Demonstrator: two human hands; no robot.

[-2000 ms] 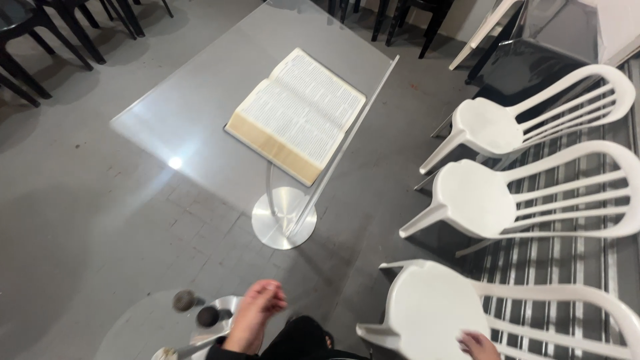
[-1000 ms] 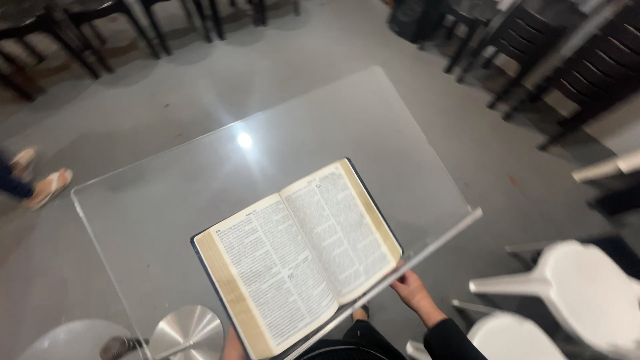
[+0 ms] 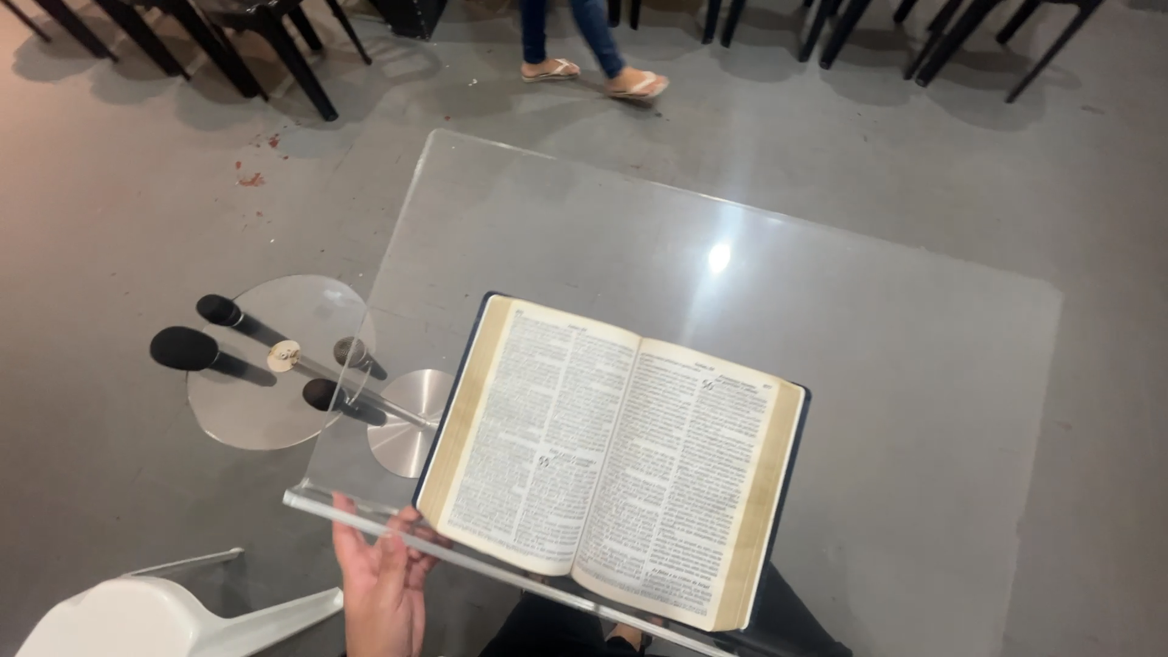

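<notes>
An open book [image 3: 593, 456] with gold-edged pages and a dark cover lies on the clear sloped top of a transparent lectern [image 3: 867, 365], close to its raised lower ledge. My left hand [image 3: 383, 566] is at the left part of this ledge, palm up with fingers apart, near the book's lower left corner. Its fingertips touch or lie just behind the clear ledge; which of these I cannot tell. My right hand is not in view.
Left of the lectern, a small round clear table [image 3: 265, 429] bears several microphones [image 3: 187, 349]. A white plastic chair [image 3: 119, 625] is at the lower left. Black chairs [image 3: 283, 46] line the far side, where a person in sandals [image 3: 598, 78] walks.
The view has turned strongly. My right hand, earlier at the lectern's lower edge, has left the view. My left hand, mostly hidden behind the book before, now shows at the ledge.
</notes>
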